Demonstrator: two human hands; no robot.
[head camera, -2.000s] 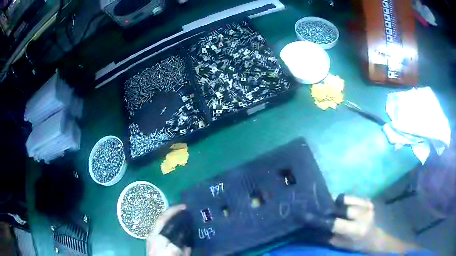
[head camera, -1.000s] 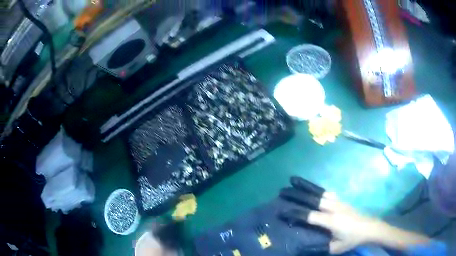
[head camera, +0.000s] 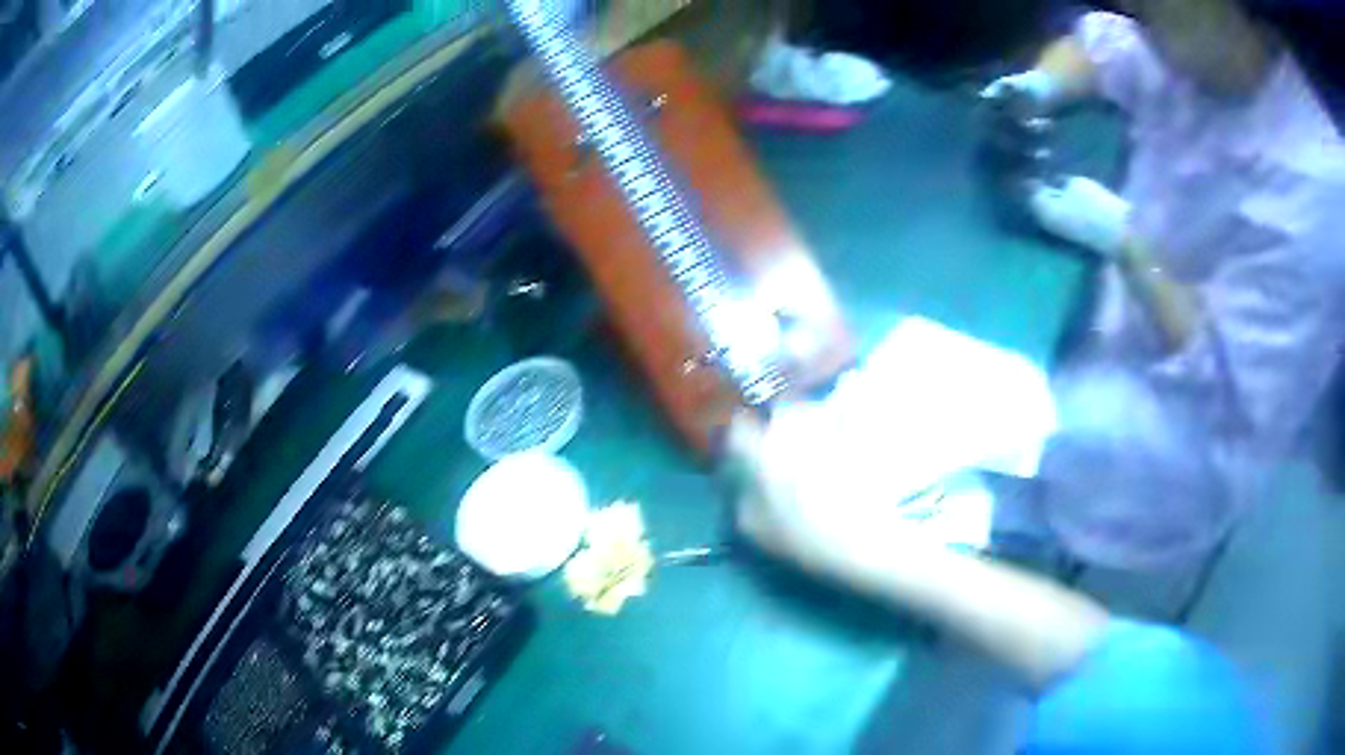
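My right hand (head camera: 767, 479) is stretched forward to the near end of the orange-brown fixture (head camera: 612, 221), which carries a long ribbed metallic strip (head camera: 634, 177). The hand is blurred and washed out by glare, so its fingers and any grip cannot be made out. A white cloth (head camera: 944, 413) lies beside and beyond my forearm. My left hand is out of the picture. Only a small dark edge (head camera: 598, 743) shows at the bottom rim, too little to identify.
The black parts tray (head camera: 480, 671) with small metal parts is at the lower left. A clear round tub (head camera: 525, 409), a white bowl (head camera: 521, 513) and yellow pieces (head camera: 609, 558) stand left of my hand. A coworker in pale clothing (head camera: 1239, 251) with gloved hands is at the right.
My view has swung right. My right hand has left the black cover plate and reached forward to the orange-brown fixture. My left hand has dropped out of view.
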